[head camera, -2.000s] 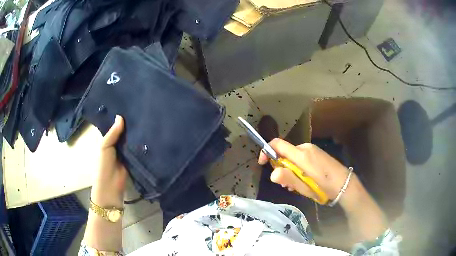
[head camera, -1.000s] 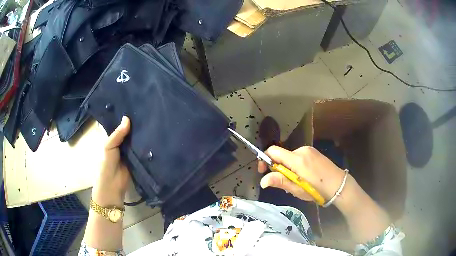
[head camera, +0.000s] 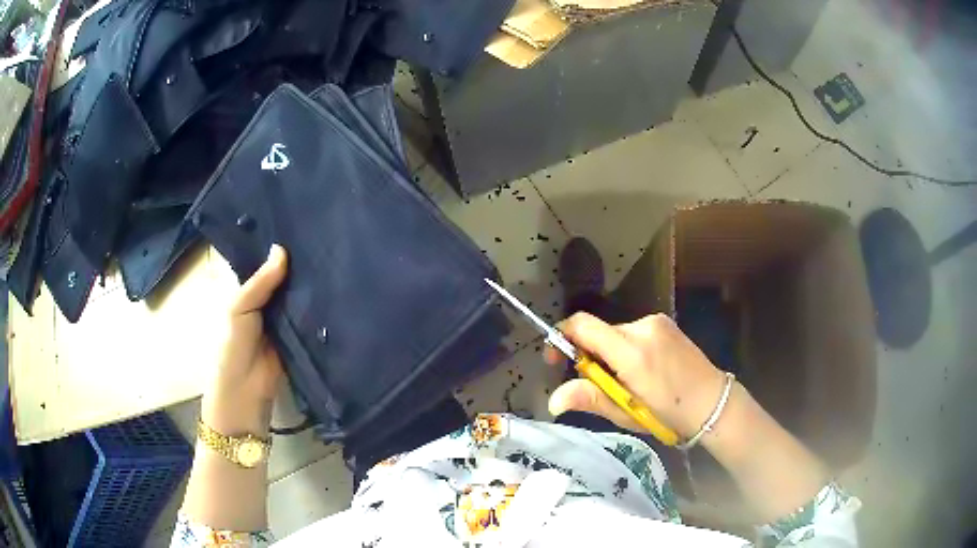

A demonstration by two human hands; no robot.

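Note:
My left hand (head camera: 253, 326) holds a small stack of black bag panels (head camera: 359, 241) by its left edge, thumb on top. The top panel has a small white logo near its upper corner and two small round dots. My right hand (head camera: 632, 369) holds scissors (head camera: 624, 400) with yellow handles. Their silver blades point up and left, with the tip at the right corner of the panels. The blades look closed or nearly closed. The fingers under the stack are hidden.
A pile of black panels (head camera: 113, 123) lies on a cardboard sheet (head camera: 118, 364) at left. A blue crate (head camera: 134, 476) is at lower left. An open carton (head camera: 777, 230) stands at right. A black cable (head camera: 793, 105) crosses the tiled floor. Dark trimmings dot the floor.
The panel stack has shifted slightly right and tilted a little. The scissors have moved left and down from beyond the panels to their right corner, the blades now looking more closed.

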